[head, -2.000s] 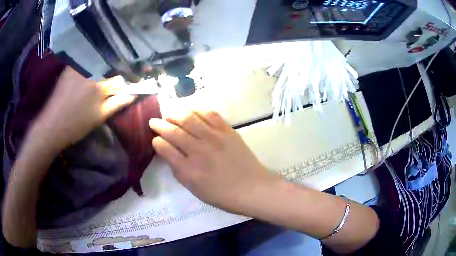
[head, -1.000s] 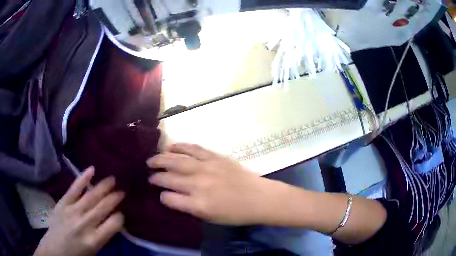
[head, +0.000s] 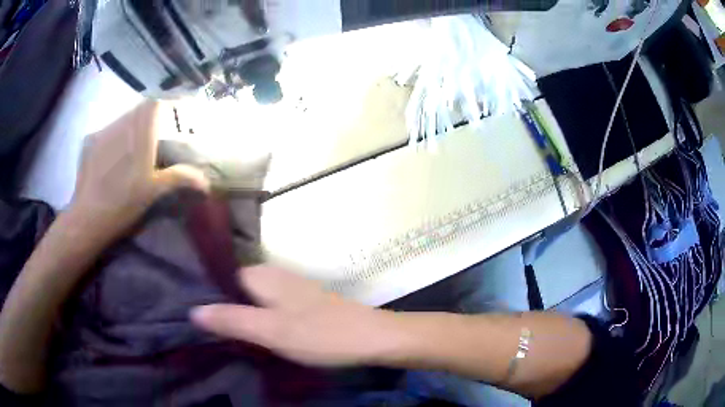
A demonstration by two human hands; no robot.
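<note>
The grey and maroon garment lies on the table at the left, in front of the sewing machine's needle area. My left hand is at its upper part, fingertips at a folded edge near the lamp-lit plate. That hand is blurred, but its thumb and fingers close on the cloth. My right hand is lower, with its fingers on a maroon fold, also blurred; part of its fingers is hidden in the cloth. Glare hides the presser foot and needle tip.
White strips lie fanned right of the needle, with a blue and green tool beside them. A black pad is at the right. A printed ruler runs along the front edge. Maroon pieces with white edges hang at the right.
My left hand has moved up from the table's front to beside the machine. The garment has been turned or folded, so grey cloth now shows where maroon lay. My right hand stays low.
</note>
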